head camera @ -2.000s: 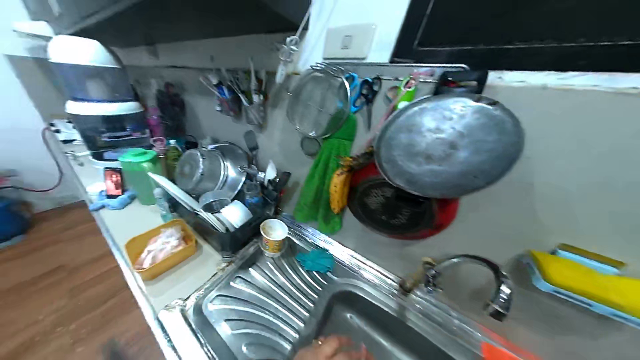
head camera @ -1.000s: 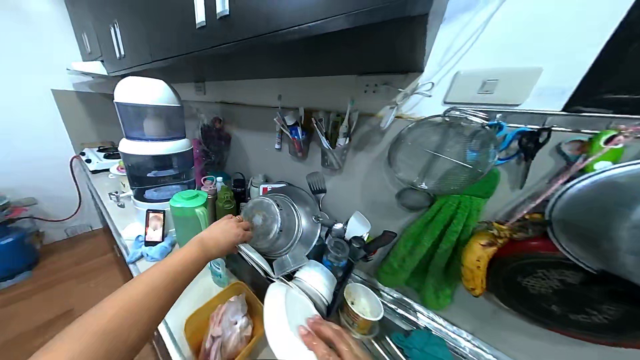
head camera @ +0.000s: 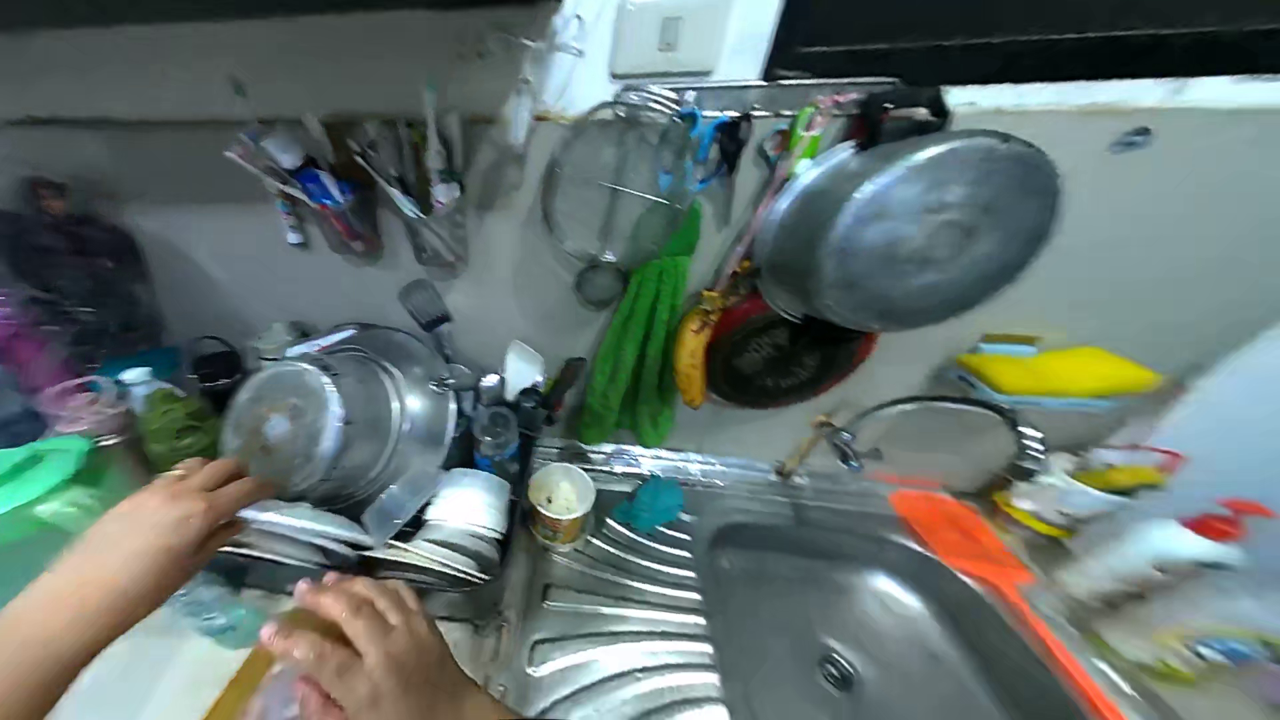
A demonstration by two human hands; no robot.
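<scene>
My left hand (head camera: pixel 190 510) reaches in from the left, its fingertips at the rim of a metal pot lid (head camera: pixel 285 425) in the dish rack; whether they grip it I cannot tell. Below the rack, my right hand (head camera: pixel 375 640) is over a yellow-brown tray (head camera: pixel 240 685) with pale raw meat (head camera: pixel 275 695) in it; the fingers hide the contact. White plates (head camera: pixel 300 525) lean in the rack beside stacked white bowls (head camera: pixel 468 500). A paper cup (head camera: pixel 561 505) stands right of the rack on the steel drainboard.
The steel sink basin (head camera: pixel 880 610) and curved faucet (head camera: pixel 940 405) are at the right, with an orange spatula-like tool (head camera: pixel 965 540) on the edge. A large pot (head camera: pixel 930 235), strainer (head camera: pixel 610 190) and green cloth (head camera: pixel 645 350) hang on the wall. A green pitcher (head camera: pixel 50 490) stands far left.
A white plate was at my right hand one second ago; now that hand is over the tray. My left hand remains by the pot lid. The view has swung right.
</scene>
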